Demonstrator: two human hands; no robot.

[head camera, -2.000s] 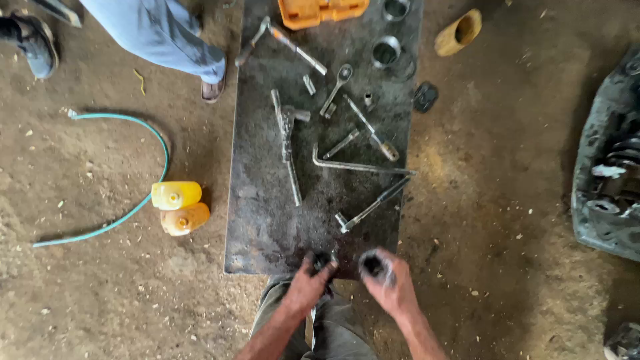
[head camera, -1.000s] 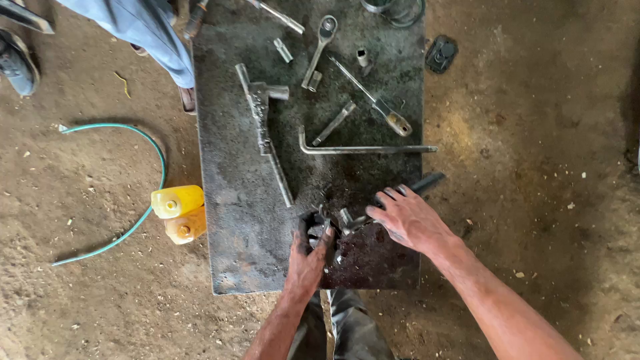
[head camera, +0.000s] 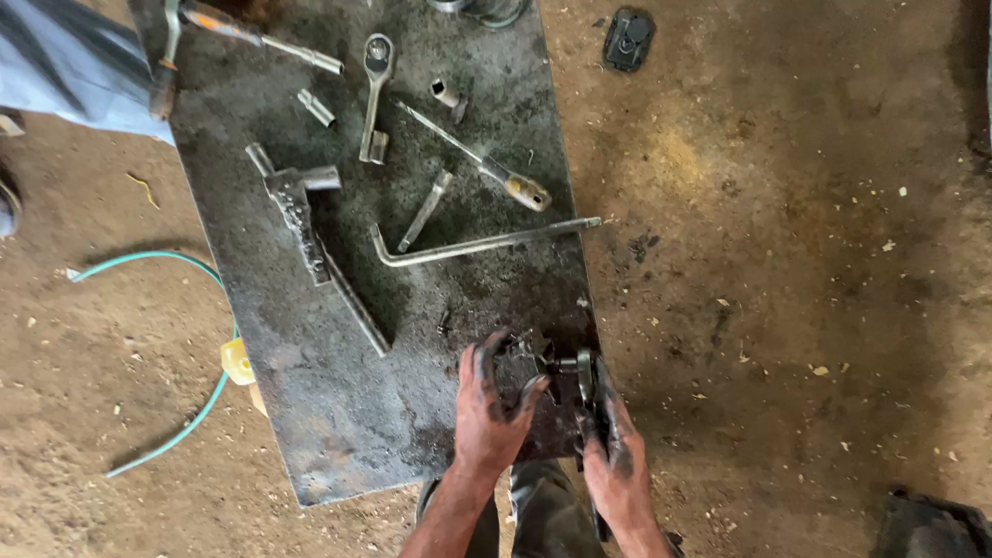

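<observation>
Near the close edge of the metal table (head camera: 341, 457), my left hand (head camera: 496, 403) grips a small dark metal part (head camera: 535, 353), its fingers and thumb around it. My right hand (head camera: 616, 438) holds a ratchet wrench (head camera: 587, 376), whose socket end points at that part; whether the two touch is hard to tell. Farther up lie an L-shaped bar (head camera: 488, 244), a short extension bar (head camera: 425, 211), a screwdriver (head camera: 480, 159), another ratchet (head camera: 376, 85) and a loose socket (head camera: 315, 107). A welded metal tool with a long rod (head camera: 298, 209) rests to the left.
A hammer (head camera: 167, 70) and an orange-handled tool (head camera: 232, 23) lie at the upper left, beside another person's trouser leg (head camera: 70, 70). A teal hose (head camera: 174, 442) and a yellow bottle (head camera: 235, 360) are on the dirt floor, left. A black part (head camera: 628, 39) lies right of the table.
My right hand has taken up the ratchet wrench that lay on the table two seconds ago and brought it beside the part at my left hand. The ring-like part it held then is out of it.
</observation>
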